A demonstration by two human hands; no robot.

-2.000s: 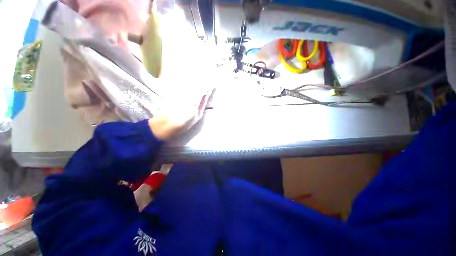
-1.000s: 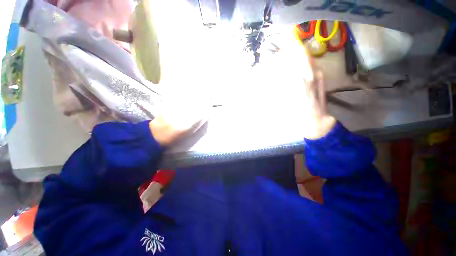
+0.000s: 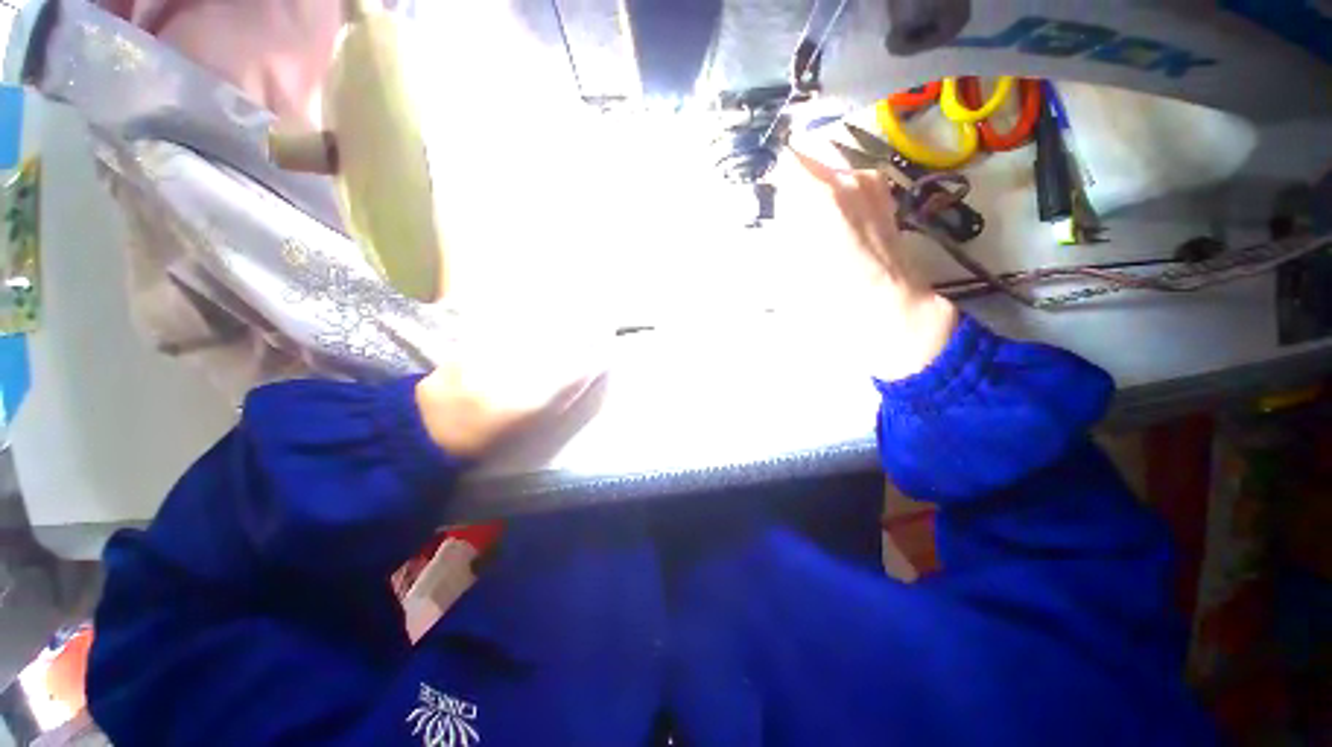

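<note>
My left hand (image 3: 504, 410) lies on the white table near its front edge; its fingers are lost in the glare and I cannot tell its grip. My right hand (image 3: 877, 263) reaches up towards the needle and presser foot (image 3: 755, 153), with its fingertips close to the metal parts; glare hides what it may touch. The pale garment (image 3: 256, 241), shiny in parts, lies bunched at the left, running down towards my left hand. Dark thread snips (image 3: 942, 207) lie right of my right hand's fingers.
The white sewing machine head (image 3: 1139, 95) spans the top right. Scissors with yellow and red-orange handles (image 3: 931, 134) and a dark-handled tool (image 3: 1050, 175) lie under it. Strands (image 3: 1081, 285) run across the table's right. A yellow-green oval object (image 3: 387, 161) stands left of the needle.
My right hand came in from the right and has moved up to the needle area. My left hand has stayed nearly in place. The view has shifted slightly.
</note>
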